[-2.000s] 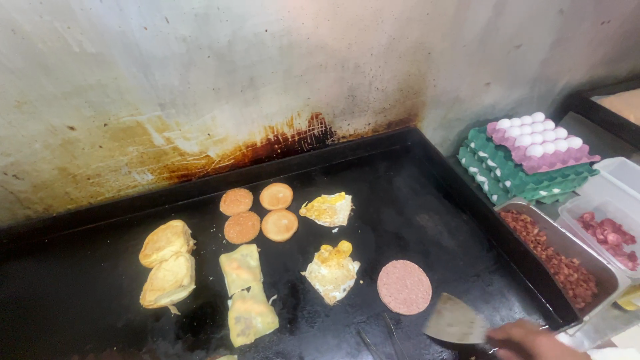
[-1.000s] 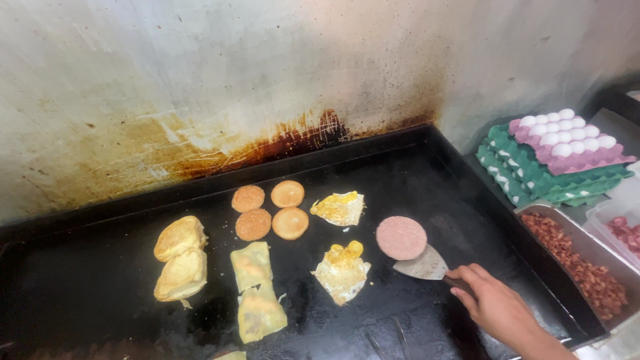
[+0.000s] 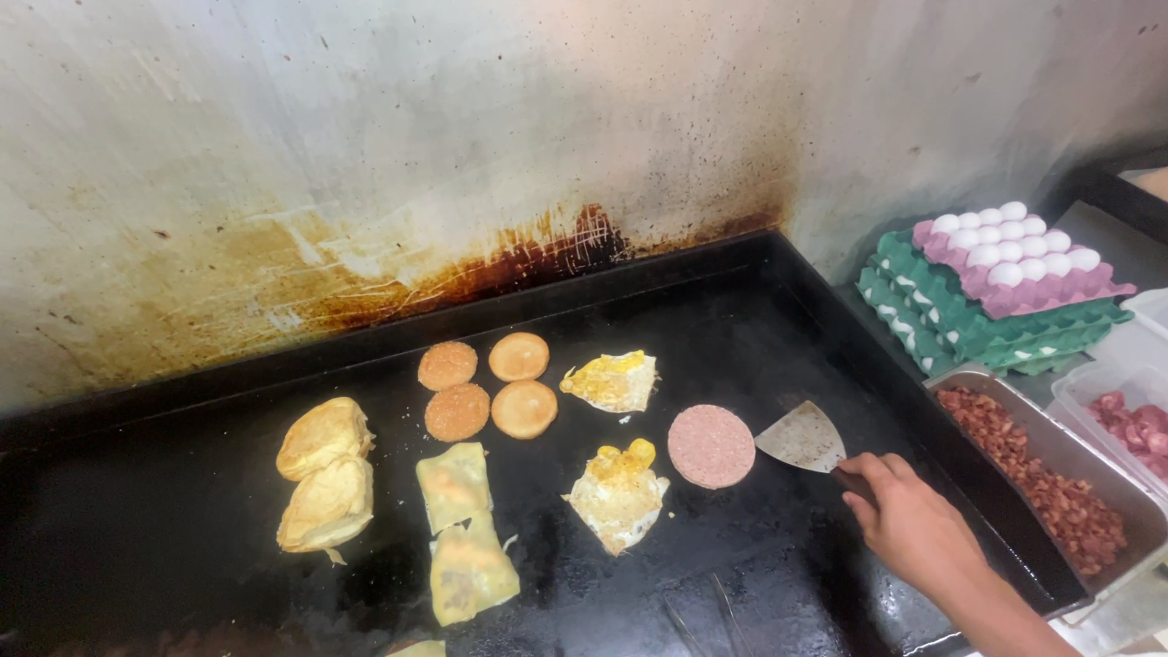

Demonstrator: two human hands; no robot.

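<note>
My right hand (image 3: 912, 516) grips the handle of a metal spatula (image 3: 805, 437), whose blade lies low over the black griddle (image 3: 730, 338). Just left of the blade is a round pink meat patty (image 3: 712, 446). Two cooked eggs, one upper (image 3: 613, 380) and one lower (image 3: 619, 495), lie left of the patty. Several round bun halves (image 3: 525, 409) sit behind two cheese-covered portions (image 3: 472, 566). Two pieces of golden bread (image 3: 326, 502) lie at the left. A pair of thin metal rods (image 3: 727, 607) shows at the front. My left hand is out of view.
Stacked egg cartons (image 3: 995, 328) with white eggs stand right of the griddle. Beside its raised rim are a steel pan of chopped meat (image 3: 1040, 474) and a clear plastic container of meat pieces (image 3: 1131, 424). A stained wall (image 3: 511, 137) rises behind.
From two seconds ago to one second ago, my right hand came further into view and the spatula reached the patty's edge. Now the blade is apart from the patty, on its right.
</note>
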